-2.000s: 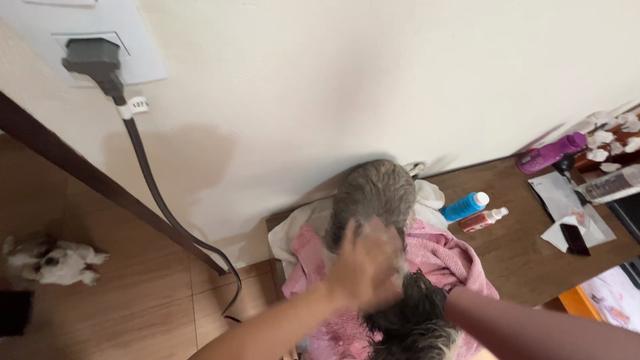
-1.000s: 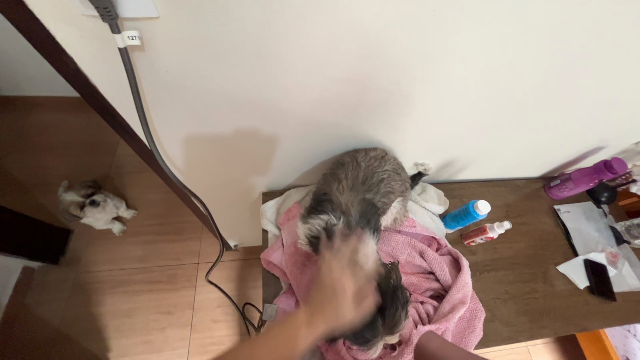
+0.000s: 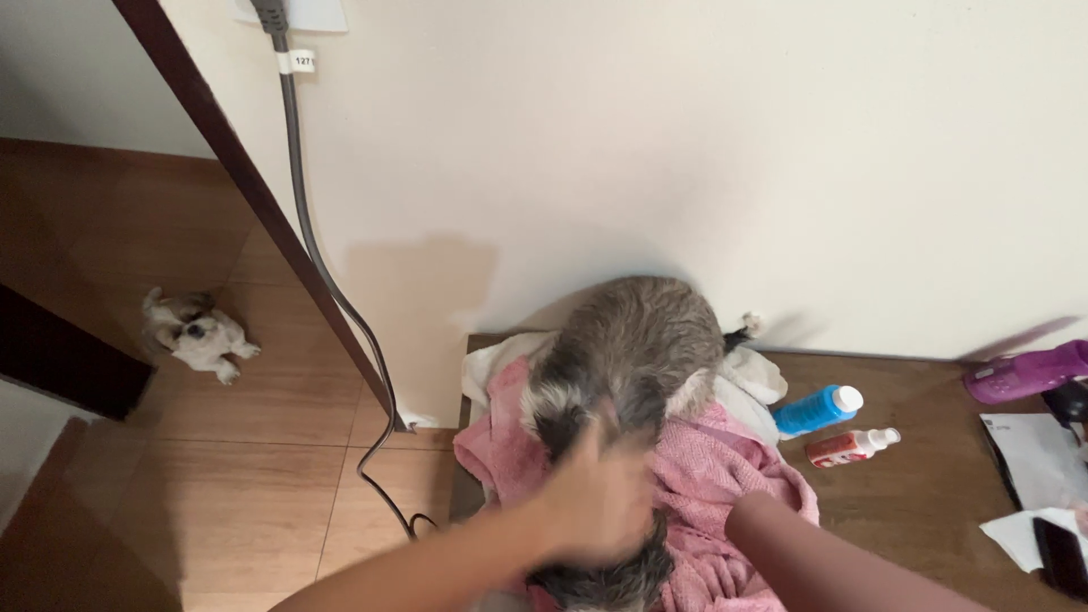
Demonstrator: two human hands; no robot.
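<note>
A grey, black and white dog (image 3: 637, 340) with damp-looking fur is on a pink towel (image 3: 722, 459), its rump toward the wall and its dark head low in view. White cloth (image 3: 752, 374) shows beneath the towel on a wooden table. My left hand (image 3: 599, 493), blurred by motion, is over the dog's neck and upper back; whether its fingers are apart or closed on fur is unclear. From the lower right my right forearm reaches to the towel beside the dog's head, and the right hand is hidden there.
A blue bottle (image 3: 816, 412), a red spray bottle (image 3: 852, 446), a purple bottle (image 3: 1024, 372), papers and a phone (image 3: 1060, 557) lie right of the dog. A black cable (image 3: 297, 170) hangs at left. A second dog (image 3: 200, 331) is on the tiled floor.
The view has shifted. My left hand stays blurred over the dog's neck and back in all frames. The dog remains on the pink towel.
</note>
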